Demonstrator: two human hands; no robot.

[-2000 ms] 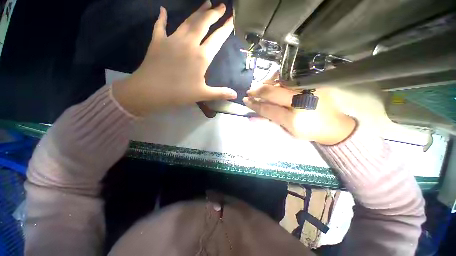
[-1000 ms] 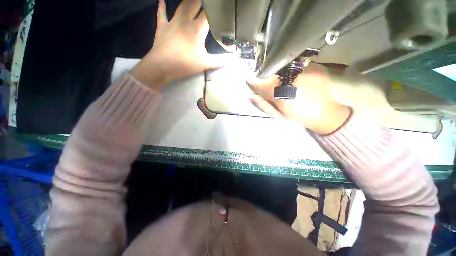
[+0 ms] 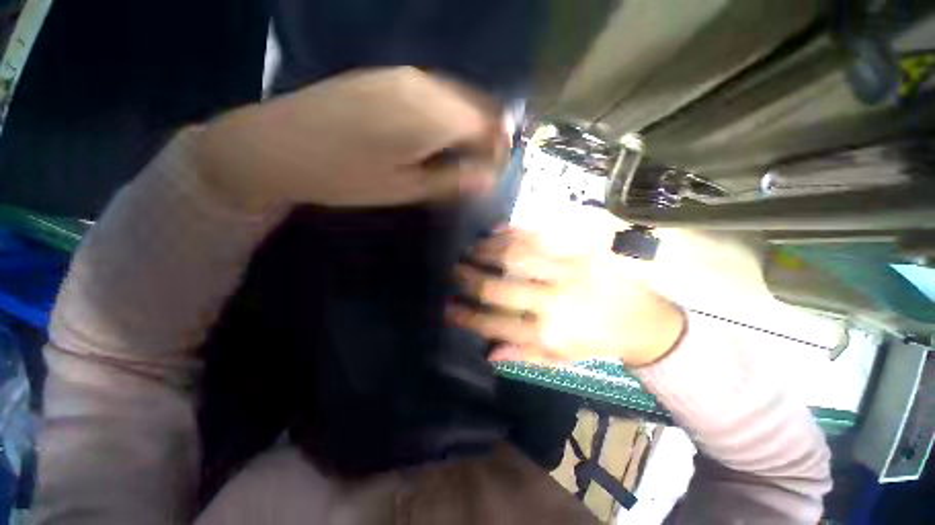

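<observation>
The black fabric panel [image 3: 374, 338] hangs from the table over my lap, left of the needle. My left hand [image 3: 441, 144] is blurred, its fingers curled on the fabric's upper part beside the needle area. My right hand [image 3: 554, 292] lies right of the fabric with several fingers spread on its edge; its palm is overexposed. The sewing machine head [image 3: 707, 113] is above right, with its presser foot area [image 3: 574, 149] brightly lit. A black ribbed knob [image 3: 635, 242] shows above my right hand. Exact finger contact on the fabric is partly blurred.
The table's green edge [image 3: 590, 381] runs below my right hand. More black fabric [image 3: 133, 92] lies at upper left. Blue plastic [image 3: 31, 292] is at the far left. Brown cardboard with black strips [image 3: 598, 461] is below the table. A grey box [image 3: 902, 410] is at the right.
The black fabric now hangs over the table edge and lap. My left hand has gone from spread to curled. My right hand has moved down from the needle, its fingers spreading.
</observation>
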